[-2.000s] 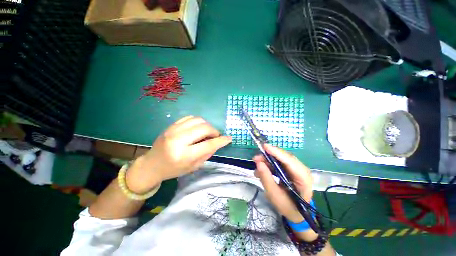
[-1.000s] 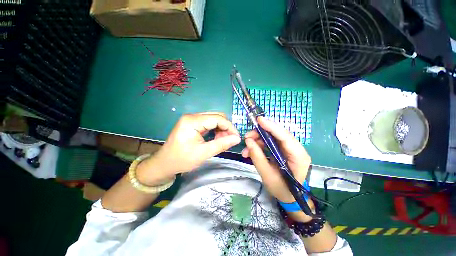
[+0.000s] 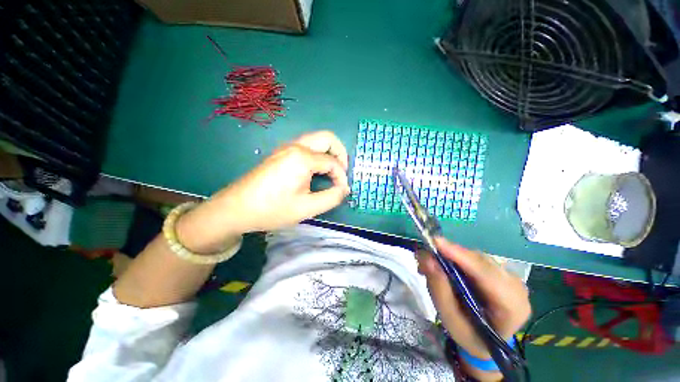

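Note:
A green PCB panel with a white and dark grid lies flat near the bench's front edge. My right hand holds the black soldering iron, its metal tip over the middle of the panel. My left hand is at the panel's left edge, thumb and fingertips pinched together; whether a wire is between them is too small to tell. A loose pile of short red lead wires lies on the green bench, up and left of the panel.
A black fan with a wire guard stands at the back right. A pale round pot stands on a white sheet at the right. A cardboard box is at the back, a black slotted rack at the left. One wire lies apart.
The right hand has moved right, away from the left hand, and the iron's tip has come down from beyond the panel's far left corner to over its middle. The view has shifted slightly.

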